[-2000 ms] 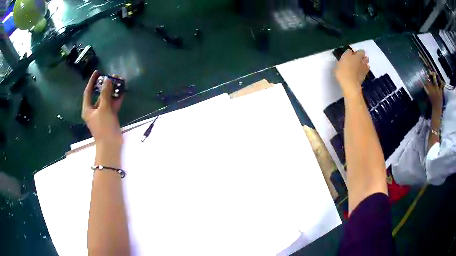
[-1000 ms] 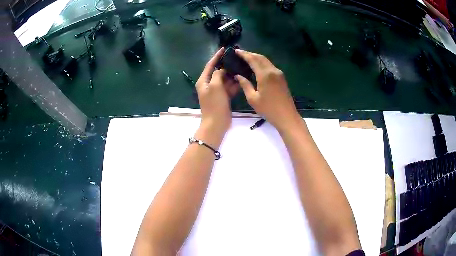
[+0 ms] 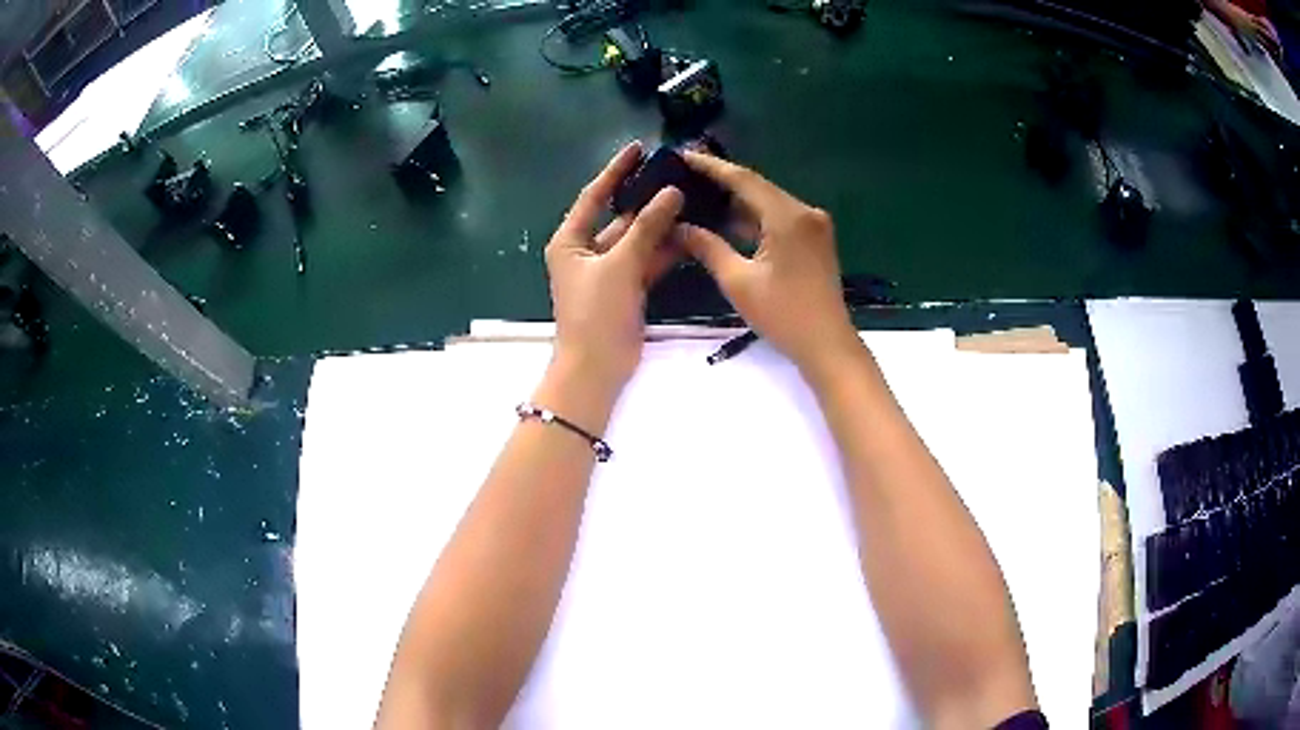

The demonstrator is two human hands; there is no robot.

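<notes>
A black adapter case (image 3: pixel 659 177) is held between my two hands above the green bench, just beyond the white work sheet. My left hand (image 3: pixel 610 264) grips it from the left, with its thumb across the near face. My right hand (image 3: pixel 770 254) grips it from the right. The fingers hide parts of the case, and its inside does not show. A black barrel plug (image 3: pixel 731 348) lies at the far edge of the white work sheet (image 3: pixel 699 571), beside my right wrist.
Half-assembled adapters (image 3: pixel 692 91) with cords lie scattered on the green bench (image 3: pixel 499 257). A grey metal post (image 3: pixel 129 264) stands at left. Rows of black case covers (image 3: pixel 1226 478) lie on a sheet at right. Cardboard (image 3: pixel 1009 341) shows at the white sheet's far edge. A person's hand is at the top right.
My right hand has come from the right-hand sheet to meet my left hand, and both took hold of the case. The head view has turned left. In the last second the hands moved little.
</notes>
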